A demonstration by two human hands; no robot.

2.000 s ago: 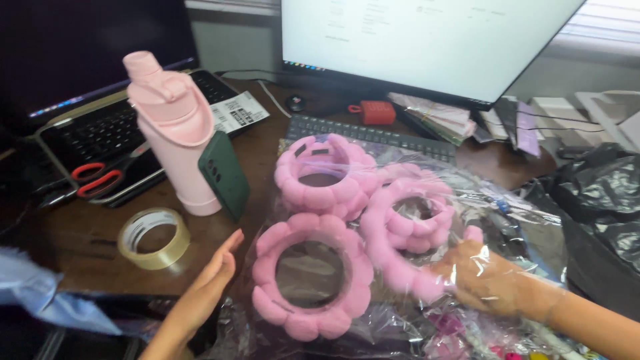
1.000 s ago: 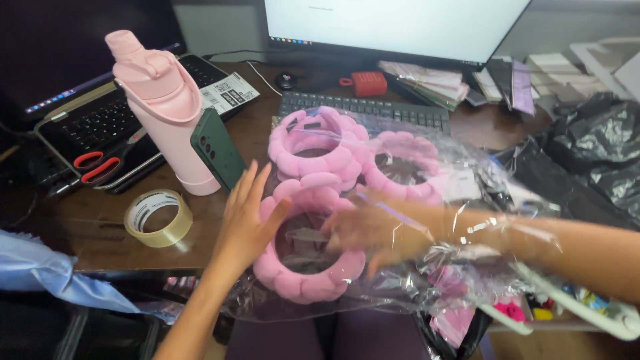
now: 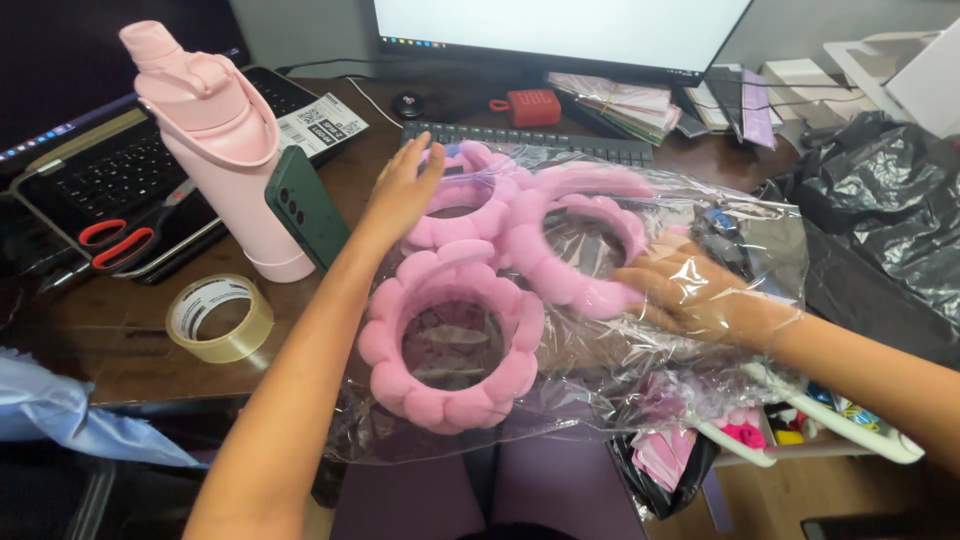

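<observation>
A clear plastic bag lies across the desk's front edge, with several pink puffy fabric rings in it. The front ring shows most plainly; behind it is another ring. My left hand rests over the left side of that back ring, fingers spread, pressing on the bag. Inside the bag, my right hand has its fingers around the end of a pink puffy headband, which overlaps a further ring on the right. Some of the right fingertips are hidden.
A pink bottle, a dark green phone, a tape roll and red-handled scissors stand or lie at left. Behind the bag are a keyboard and a red speaker. Black plastic lies at right.
My left hand has moved up and away from me, from beside the front ring to the back one. My right hand, over the front ring a second ago, is now at the right with the headband.
</observation>
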